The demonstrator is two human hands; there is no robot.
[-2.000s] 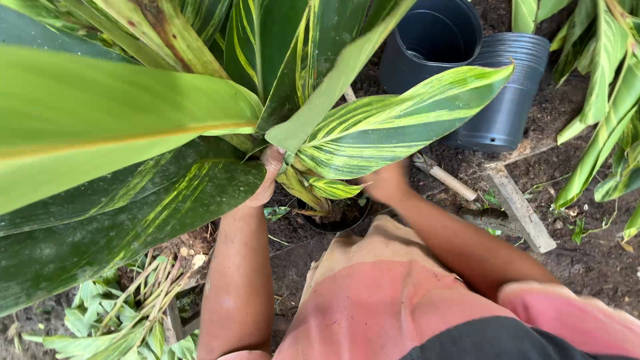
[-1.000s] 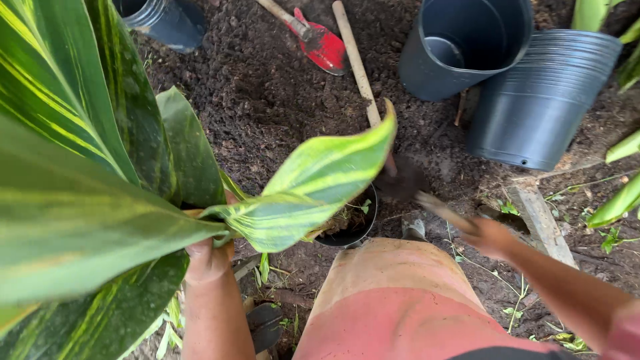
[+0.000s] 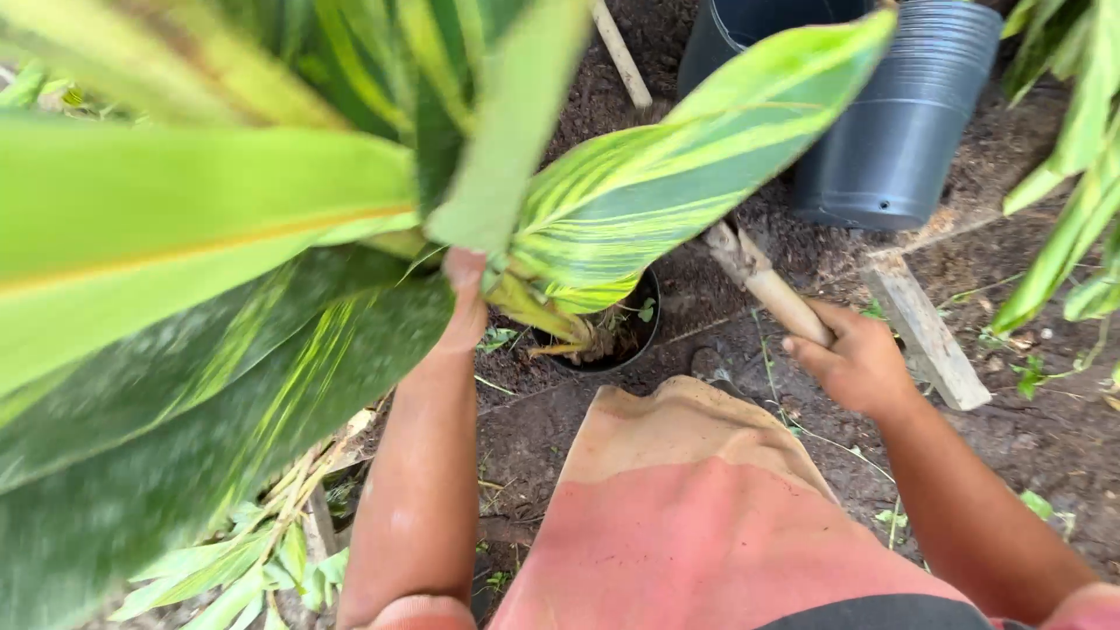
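A large plant with green and yellow striped leaves [image 3: 665, 192] leans left, its stem base [image 3: 591, 339] inside a black plastic pot [image 3: 652, 328]. My left hand [image 3: 464, 284] grips its stems above the pot, with the fingers partly hidden by leaves. To the right of the pot, my right hand [image 3: 853, 354] is closed around the wooden handle [image 3: 779, 297] of a hand tool. The head of that tool is hidden behind a striped leaf.
A stack of black nursery pots [image 3: 892, 149] lies at the upper right beside an upright black pot [image 3: 726, 44]. A wooden stake [image 3: 932, 337] lies right of my right hand. Another wooden handle [image 3: 621, 52] rests on soil at the top. Cut leaves [image 3: 254, 564] lie lower left.
My right hand, which moved blurred near the pot two seconds ago, now holds the tool's handle right of it. The leaves have swung over the soil where the red trowel showed one second ago.
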